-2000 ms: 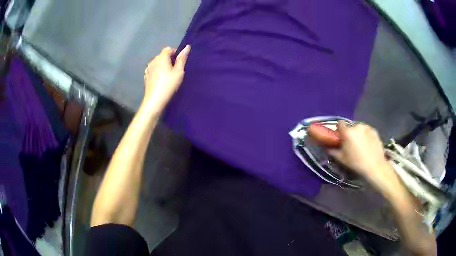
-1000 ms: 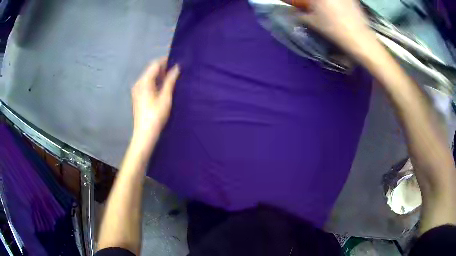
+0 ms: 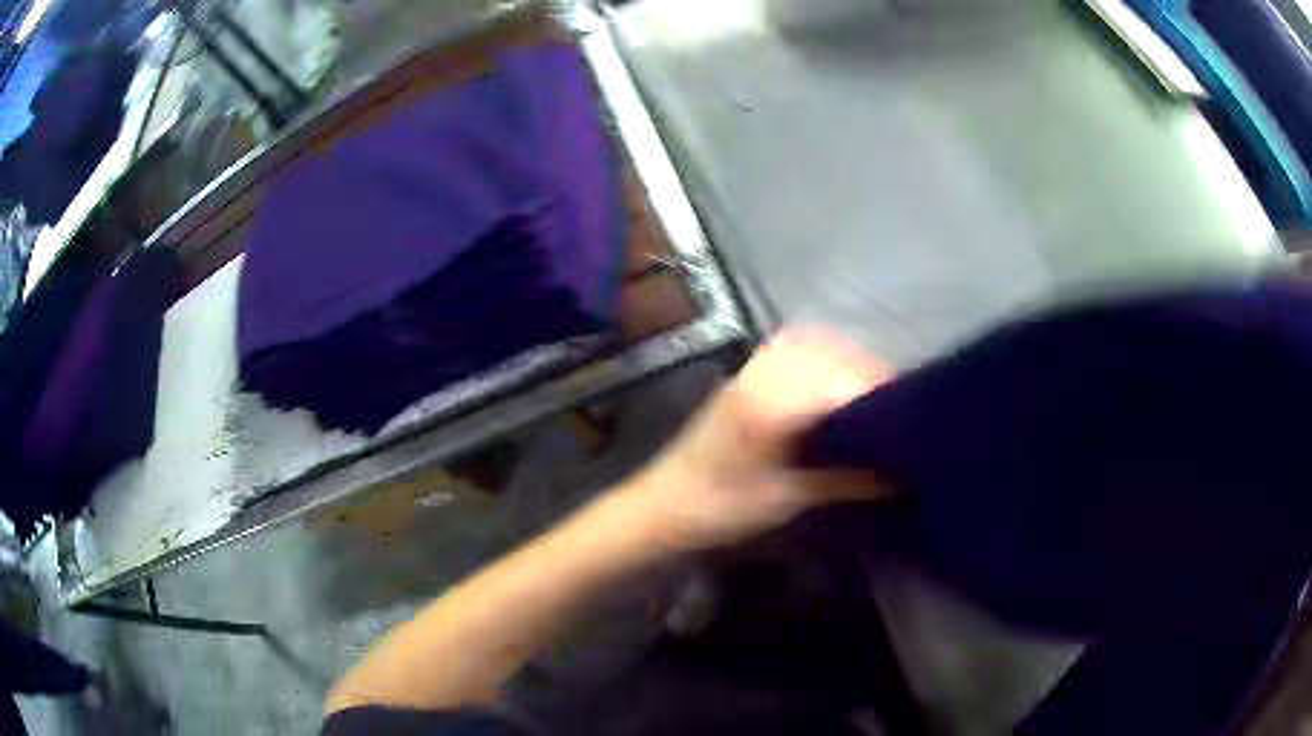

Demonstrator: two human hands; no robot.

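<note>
My left hand (image 3: 784,431) is shut on the left end of a dark navy garment panel (image 3: 1094,446); the hand and cloth are blurred. The panel is raised off the grey pressing table (image 3: 878,173) and stretches to the right edge of the view. My right hand is not clearly seen; only a small skin-toned patch shows at the lower right edge. The iron is not in view. A pressed stack (image 3: 417,230) of purple and navy pieces lies on the side stand at the left, its layered edges facing me.
The slatted, metal-framed stand (image 3: 475,410) stands left of the table, its corner near my left hand. Another dark and purple bundle (image 3: 72,374) hangs or lies at the far left. A blue-teal edge (image 3: 1237,101) shows at the upper right. The floor shows below the stand.
The view has swung left to the side stand. My left hand, earlier at the purple panel's left edge, now holds dark navy cloth off the table. The iron and right hand have left the view.
</note>
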